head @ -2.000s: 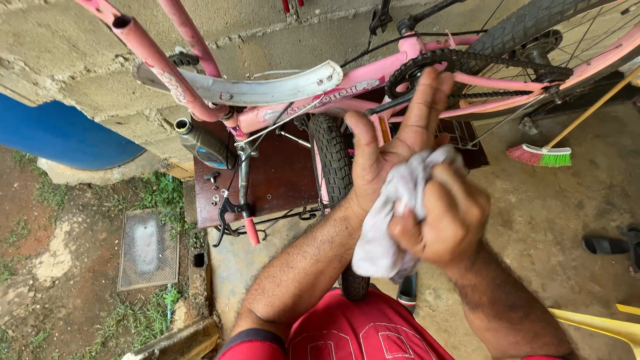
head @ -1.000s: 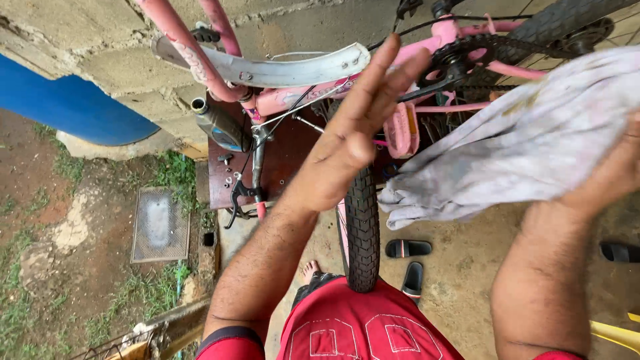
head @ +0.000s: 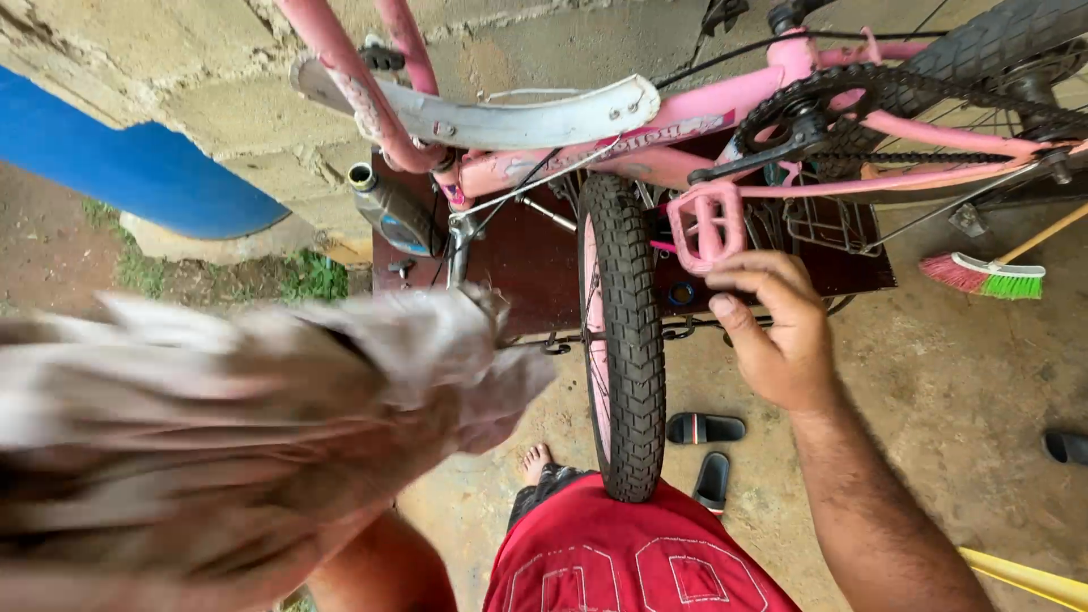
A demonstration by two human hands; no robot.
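Note:
A pink bicycle (head: 722,93) stretches across the upper view, its knobby front tire (head: 633,340) pointing toward my red shirt. My right hand (head: 748,314) is at the lower end of the pink pedal (head: 705,225), fingers curled and thumb apart; whether the fingertips touch it is unclear. No object shows in that hand. A greyish, stained cloth (head: 212,425), blurred by motion, fills the lower left. It covers my left hand, and only part of the left arm shows below it. A black crank, chainring (head: 803,110) and chain sit above the pedal. A white fender (head: 527,119) lies along the frame.
A dark red table (head: 527,289) beneath the bicycle bears an oil bottle (head: 395,212) and small metal parts. A block wall (head: 212,76) runs behind, with a blue object (head: 136,178) at left. Sandals (head: 705,427) and a broom (head: 986,276) are on the floor.
The cloth has gone from my right hand across to the left side. My right hand has moved to the pedal. My left hand, seen earlier with fingers spread, is now hidden.

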